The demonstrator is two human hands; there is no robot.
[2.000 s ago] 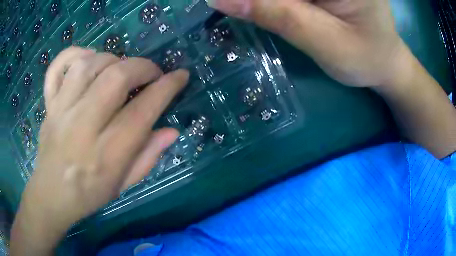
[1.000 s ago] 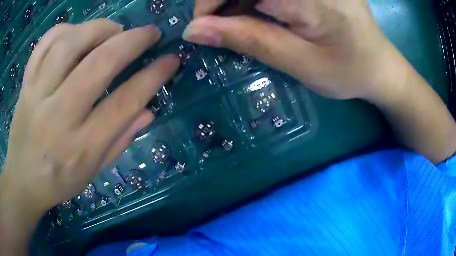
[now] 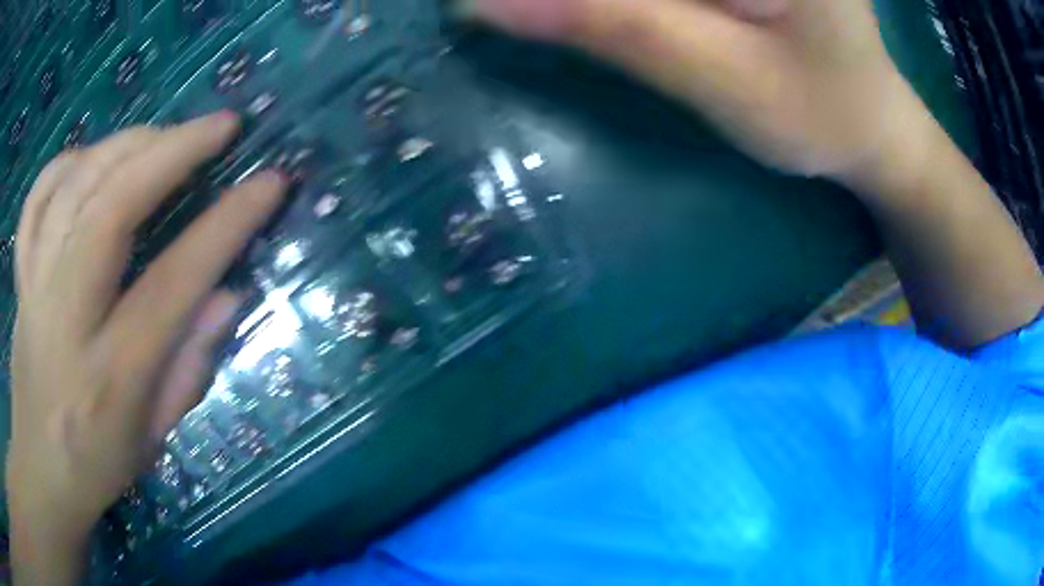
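Note:
A clear blister tray (image 3: 458, 343) lies on a dark green mat, with strong glare at its lower left. Its pockets hold small flex circuit assemblies, each a dark disc (image 3: 468, 229) with bright dots beside a small pale end (image 3: 506, 270). My left hand (image 3: 126, 263) is over the left part of the tray, fingers spread, fingertips near a disc; it is blurred. My right hand (image 3: 733, 80) is at the top, past the tray's right side, its fingertips cut off by the upper edge. Whether it holds anything cannot be seen.
The green mat (image 3: 687, 252) shows right of the tray and in front of it. Dark ridged edges (image 3: 996, 103) stand at the far right. My blue smock (image 3: 641, 458) fills the bottom. A small pale and yellow patch (image 3: 876, 300) shows beside my right wrist.
The tray has shifted left in view. My left hand has moved left and slightly down. My right hand has moved up, and the dark item seen at its fingers a second ago is out of view.

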